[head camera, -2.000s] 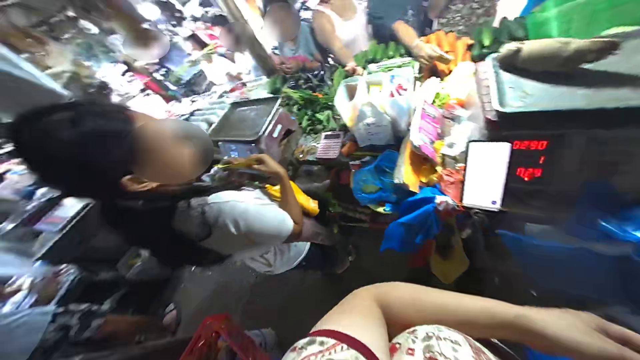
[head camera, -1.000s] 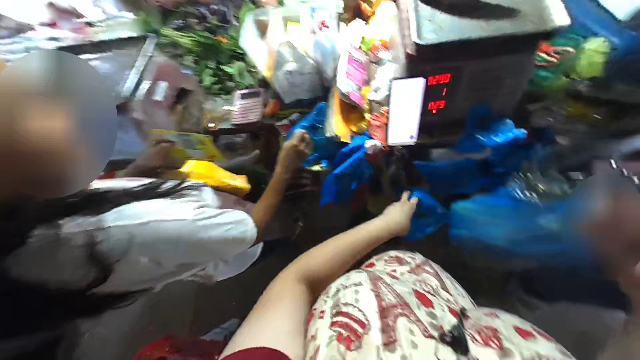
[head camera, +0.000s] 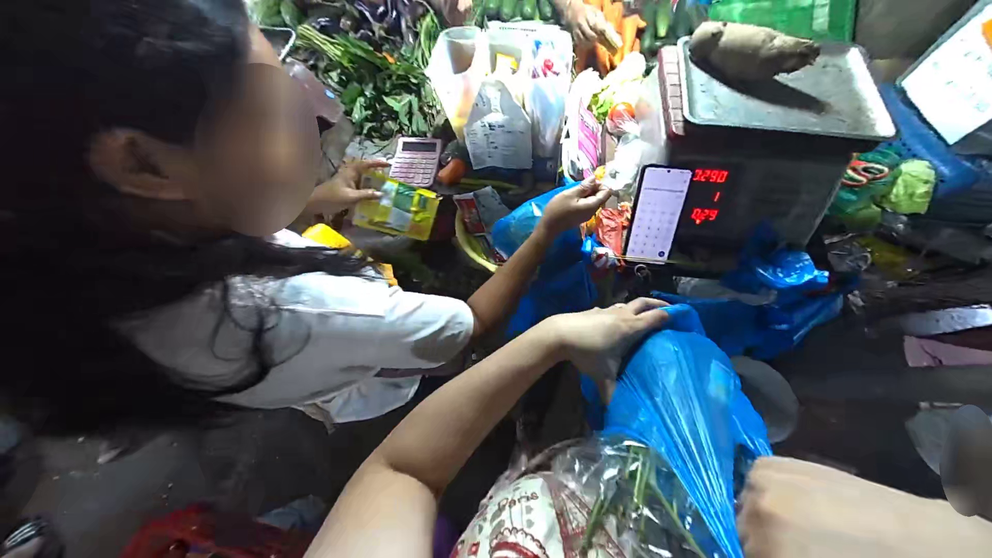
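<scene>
My left hand (head camera: 608, 337) grips the top edge of a blue plastic bag (head camera: 674, 387), which is stretched downward. My right hand (head camera: 767, 496), at the lower right, is blurred and partly out of frame beside the bag's lower end; its fingers cannot be made out. Below the blue bag lies a clear plastic bag with green stems (head camera: 635, 496), over patterned cloth. A digital scale (head camera: 744, 194) with red digits stands ahead, a pale root vegetable (head camera: 752, 50) on its metal tray. A smartphone (head camera: 659, 213) leans upright against its front.
At the left, a person in a white shirt (head camera: 349, 333) holds a yellow packet (head camera: 397, 208) and reaches toward a clear bag near the scale. A pink calculator (head camera: 416, 161), leafy greens (head camera: 380, 93) and a white plastic basket (head camera: 496, 46) lie beyond. Another person's hand touches carrots.
My left hand has come to the blue bag and taken hold of it. The right hand has come into view at the lower right. The neighbouring person's hand has reached toward the scale.
</scene>
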